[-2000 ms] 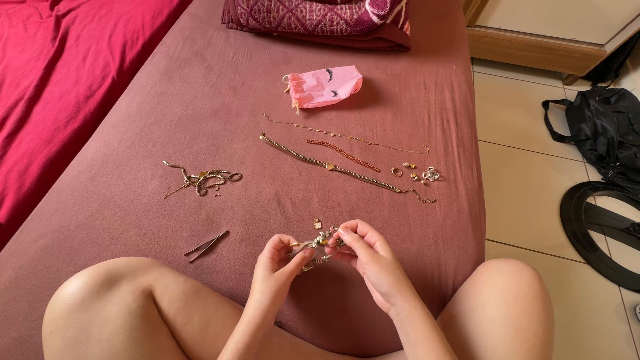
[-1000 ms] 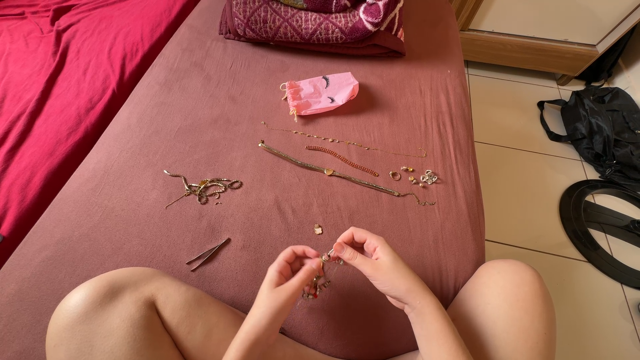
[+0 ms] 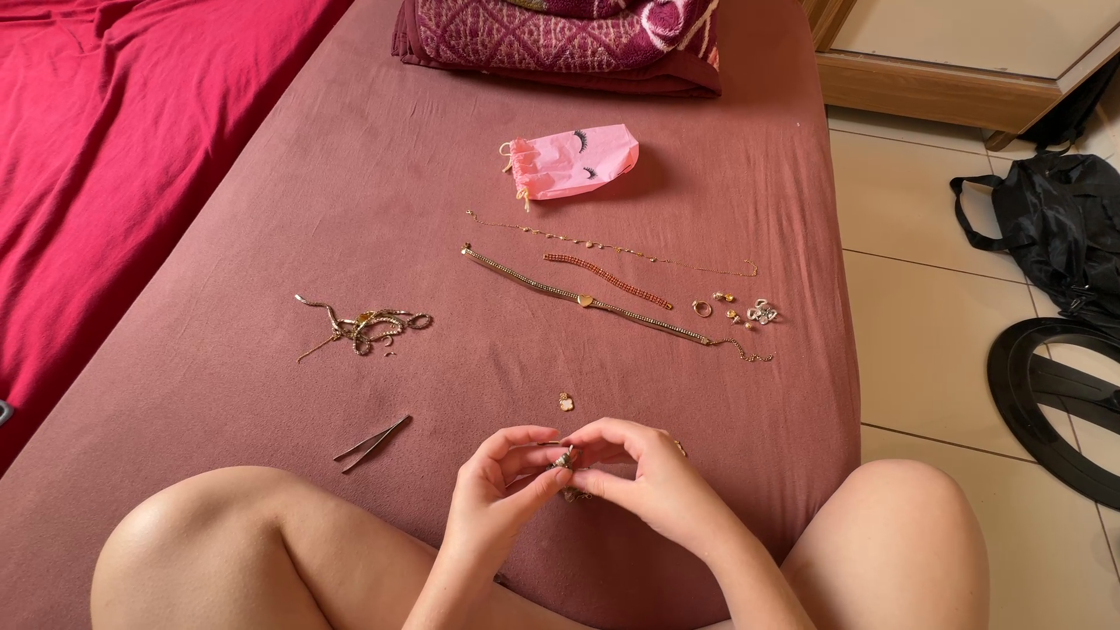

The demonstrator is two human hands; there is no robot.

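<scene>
My left hand (image 3: 507, 479) and my right hand (image 3: 632, 468) meet low in the middle, pinching a small tangle of metal jewelry (image 3: 567, 477) that their fingers partly hide. Just beyond them lies a small gold-and-white clover-shaped piece (image 3: 566, 402). Steel tweezers (image 3: 372, 444) rest to the left, and a heap of tangled chains (image 3: 363, 329) lies farther up. Across the middle stretch a thin gold necklace (image 3: 604, 246), a red beaded bracelet (image 3: 608, 280) and a long chain with a heart (image 3: 584, 300). At their right are a ring (image 3: 702, 308), small gold pieces (image 3: 733, 315) and a silver flower-shaped piece (image 3: 762, 311).
A pink drawstring pouch (image 3: 573, 164) lies on the mauve bed sheet (image 3: 394, 175), with a folded purple blanket (image 3: 560, 44) beyond. My bent knees flank the hands. Red fabric (image 3: 114, 114) is at left; a black bag (image 3: 1054, 223) and a black ring-shaped object (image 3: 1015, 398) lie on the tiled floor.
Both hands stay together on the jewelry while their fingers shift. The small clover-shaped piece was close against the fingertips two seconds ago and now lies apart from them.
</scene>
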